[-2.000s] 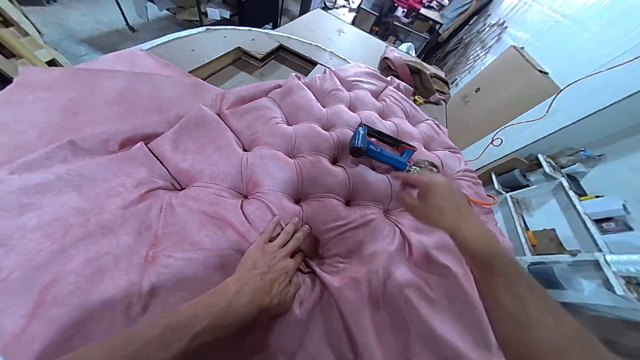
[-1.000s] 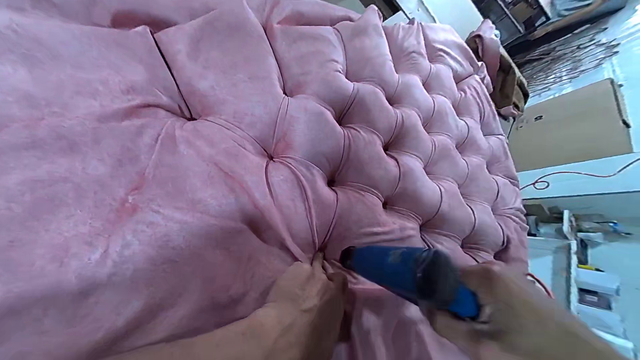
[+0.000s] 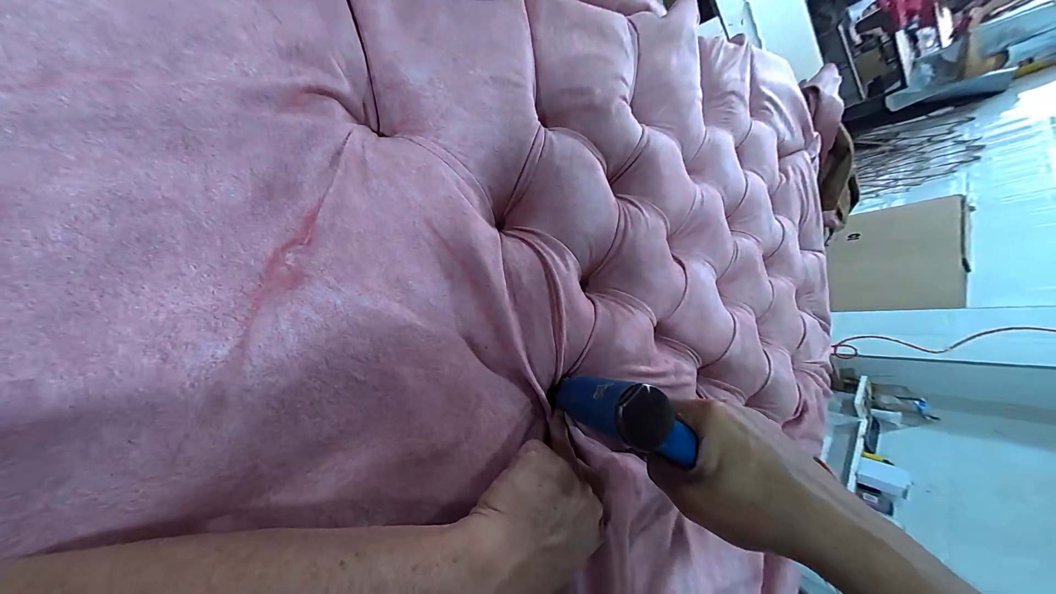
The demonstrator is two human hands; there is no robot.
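Pink velvety fabric point(image 3: 396, 330) covers a deep diamond-tufted padded panel point(image 3: 652, 239), with folds running into its tufting points. My right hand point(image 3: 718, 470) grips a blue staple gun point(image 3: 610, 408), whose dark nose presses into a tuft low in the middle of the view. Just below that nose, my left hand point(image 3: 540, 511) is closed on gathered folds of the fabric; its fingertips are partly hidden in the cloth. The tip of the nose and the spot it touches cannot be seen inside the fold.
Beyond the panel's right edge are a cardboard sheet point(image 3: 899, 256), a red hose point(image 3: 932, 351) near the wall, and white shelving point(image 3: 862, 421) with small items. A bundle of brown and pink cloth point(image 3: 837, 165) lies at the panel's far corner.
Two seconds ago the staple gun lay on the tufted panel with my right hand reaching to it; now that hand holds it in a tuft. My left hand went from resting flat to clutching fabric. The view moved closer.
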